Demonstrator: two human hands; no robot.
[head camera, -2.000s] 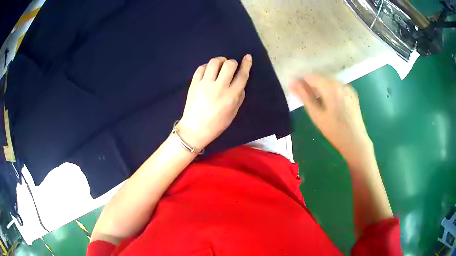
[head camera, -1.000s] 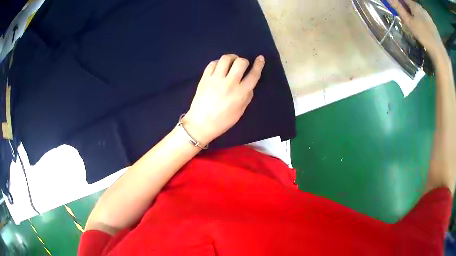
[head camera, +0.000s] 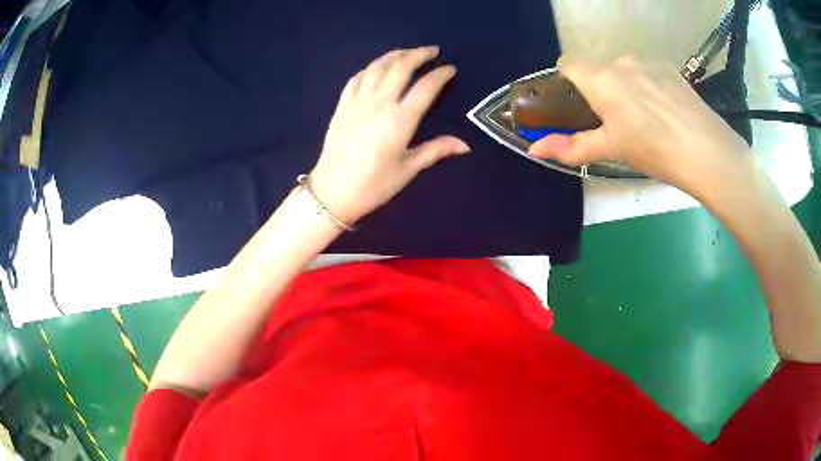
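Note:
A large dark navy garment piece (head camera: 270, 117) lies spread on the table. A steam iron (head camera: 545, 103) with a silver pointed plate, brown body and blue thumb part rests over the cloth's right edge, its tip pointing left. My right hand (head camera: 644, 122) is closed around the iron's handle, which it mostly hides. My left hand (head camera: 383, 135) lies on the cloth left of the iron's tip, fingers and thumb apart, holding nothing.
A white table cover (head camera: 126, 243) shows through the cloth's cut-out and along the near edge. A beige board (head camera: 648, 31) is at the upper right. The iron's hose (head camera: 720, 40) and a black cable run off right. Narrow tan strips (head camera: 36, 117) lie at far left.
My right hand has gone from the metal tray at the upper right to the cloth's right edge, now with the iron. My left hand's thumb and fingers have spread. The view has shifted.

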